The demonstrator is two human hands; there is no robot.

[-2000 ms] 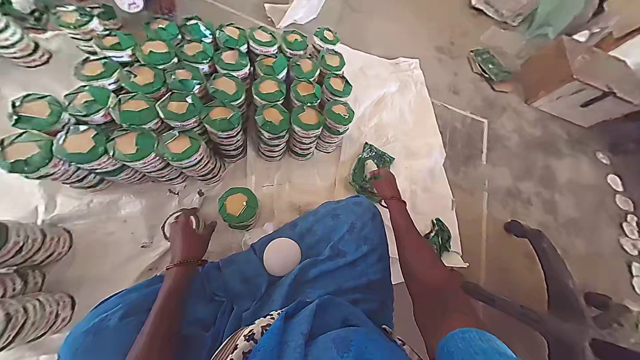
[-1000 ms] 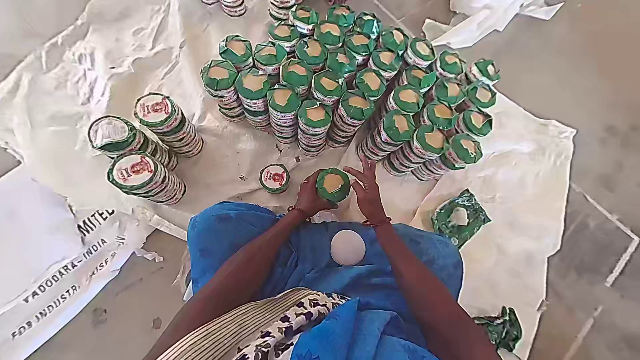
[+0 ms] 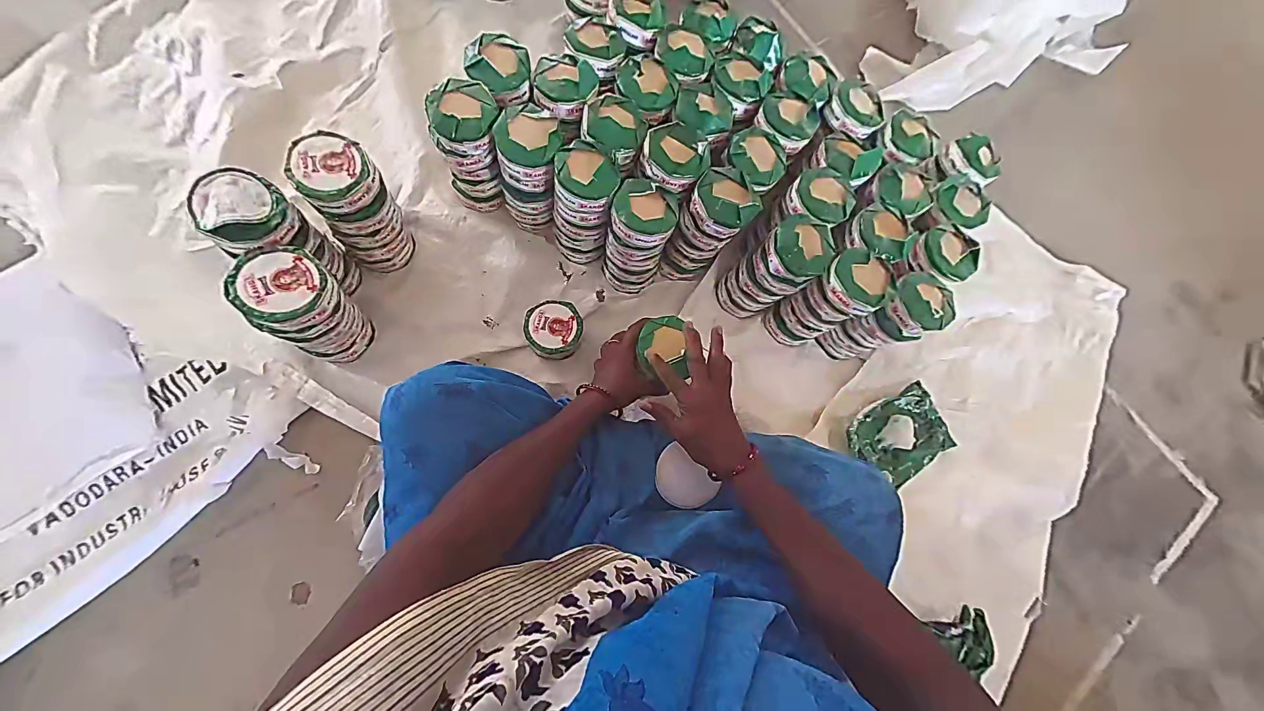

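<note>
My left hand (image 3: 624, 370) is closed around the side of a round pack wrapped in green paper (image 3: 664, 341), its tan centre facing up. My right hand (image 3: 703, 400) lies against the pack's right side, fingers spread, some fingertips on its top. A white disc (image 3: 687, 476) rests on the blue cloth over my lap, just below the right wrist. To the left of the pack, a short round pack with a red-and-white printed top (image 3: 554, 329) stands on the white sheet. Green wrappers (image 3: 901, 433) lie flat at the right, a pale round piece on them.
Many stacks of green-topped packs (image 3: 644, 209) stand close together beyond my hands. Several stacks with printed tops (image 3: 281, 286) stand at the left on the creased white sheet (image 3: 118, 128). A printed white sack (image 3: 89, 464) lies lower left, and crumpled white sheeting (image 3: 997, 44) at the upper right.
Two seconds ago my right hand was at the green wrappers and my left hand beside a green-topped pack on the sheet. Both hands have since come together at a green-wrapped pack. The view has shifted.
</note>
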